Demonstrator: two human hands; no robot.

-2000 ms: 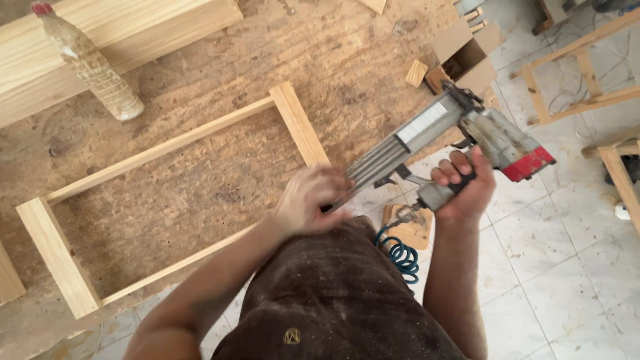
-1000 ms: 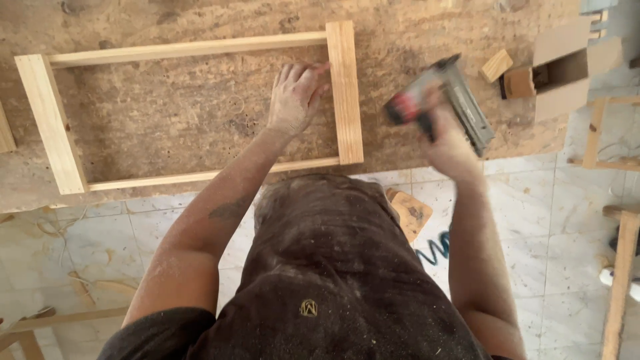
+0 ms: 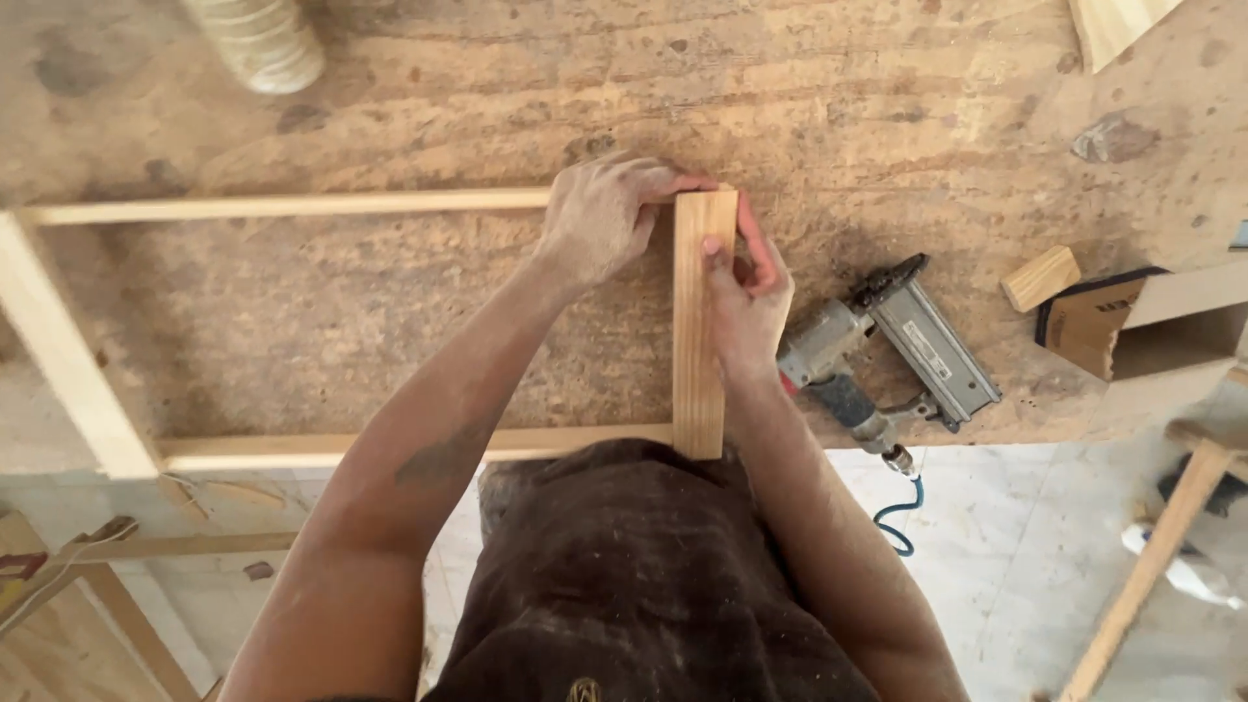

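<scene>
A rectangular frame of pale wood strips lies on the plywood workbench, its long back strip [image 3: 390, 203] and its left end piece [image 3: 73, 351] in view. At its right end, my right hand [image 3: 753, 312] grips the wooden end piece [image 3: 698, 351], thumb on its face and fingers along the outer edge. My left hand [image 3: 604, 219] is at the back right corner, fingertips touching the end piece's top and the hand over the long strip. A pneumatic nailer [image 3: 912, 341] with a teal coiled hose [image 3: 902, 517] lies on the bench just right of my right hand.
Right of the nailer are a small wood block [image 3: 1041, 278] and an open cardboard box [image 3: 1170, 331]. A ribbed plastic bottle [image 3: 263, 44] stands or lies at the back left. Wooden pieces [image 3: 1150, 575] are beyond the bench's front edge at right, over the tiled floor.
My right hand has let go of the nailer, which now lies on the bench, and has moved to the frame's right end piece. My left hand is now at the back corner.
</scene>
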